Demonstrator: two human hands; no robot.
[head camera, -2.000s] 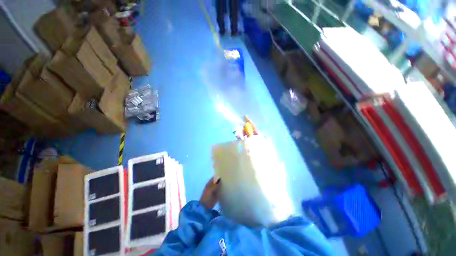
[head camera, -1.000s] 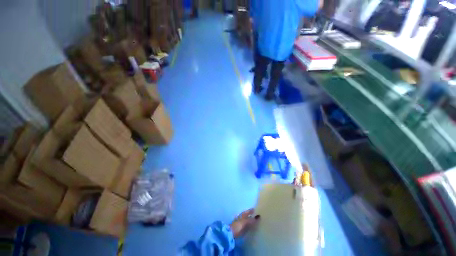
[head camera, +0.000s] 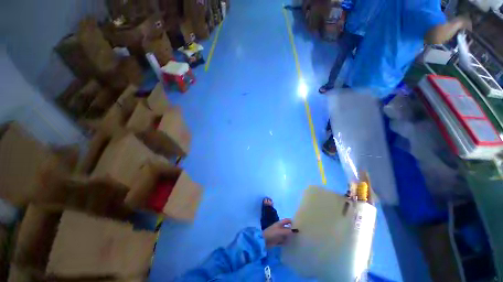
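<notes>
A cream, laptop-sized pale sheet stack (head camera: 322, 237) is held against the front of my body, with strong glare on its right side. My left hand (head camera: 279, 232) grips its left edge. My right hand (head camera: 359, 193), with yellow-orange finger cots, is at its upper right corner and is partly hidden. A thin clear plastic film (head camera: 364, 137) extends forward from my right hand, above the floor.
Open cardboard cartons (head camera: 105, 237) line the left side. A red stool with a white top (head camera: 177, 70) stands beyond them. A person in a blue smock (head camera: 380, 44) stands ahead right, beside stacked red-bordered trays (head camera: 460, 110) on the green bench (head camera: 488, 190).
The view has moved forward along the aisle. The person and the red-bordered trays are nearer. The blue stool and the three-window trays are out of view. Both hands still hold the stack.
</notes>
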